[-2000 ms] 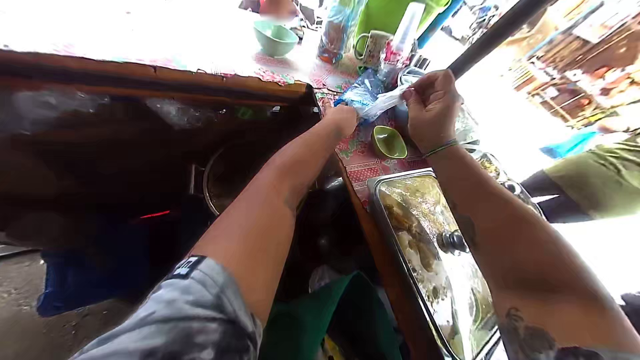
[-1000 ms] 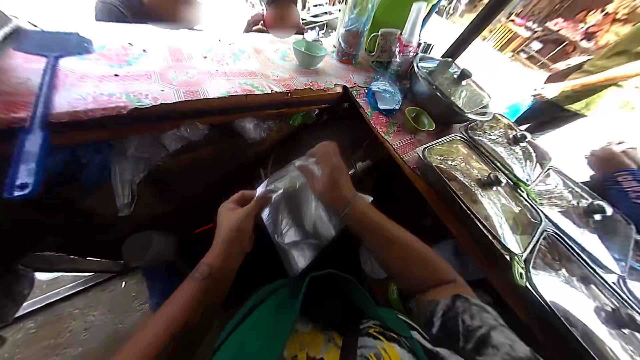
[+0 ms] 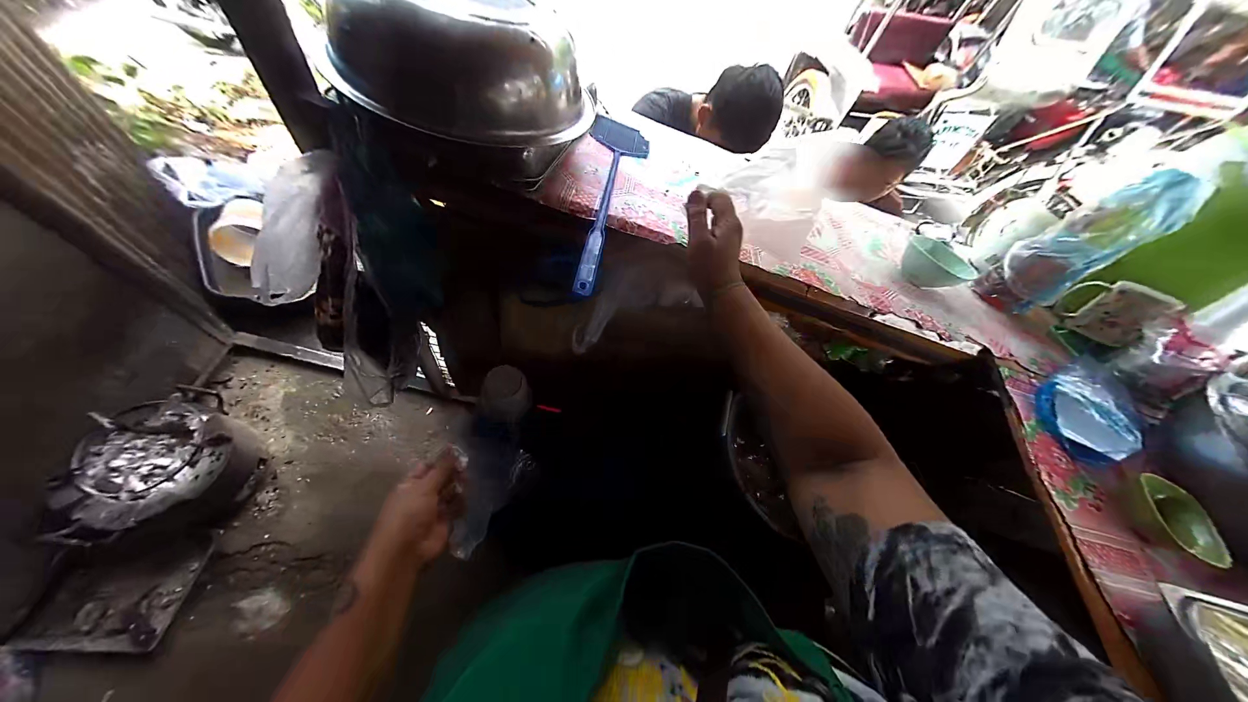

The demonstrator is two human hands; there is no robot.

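Note:
At the lower left, my left hand (image 3: 429, 502) has its fingers closed on a thin clear plastic bag (image 3: 478, 507), which hangs over the dark space below the counter. My right hand (image 3: 715, 234) is raised over the edge of the table with the red and white patterned cover (image 3: 643, 200). A pale, see-through shape, perhaps plastic, shows beside its fingers; whether the hand holds it is unclear. To its left, a blue plastic fly swatter (image 3: 603, 210) hangs partly over the table edge.
A large metal basin (image 3: 458, 73) stands at the upper left. A charcoal stove (image 3: 146, 463) sits on the floor. On the right are a pale green bowl (image 3: 936, 261), a blue plastic bag (image 3: 1090, 414) and a green bowl (image 3: 1180, 522). Two people are beyond the table.
My hands, close together at a clear bag one second ago, are now far apart, the right one up over the table edge. The view has swung left, showing the stove and basin.

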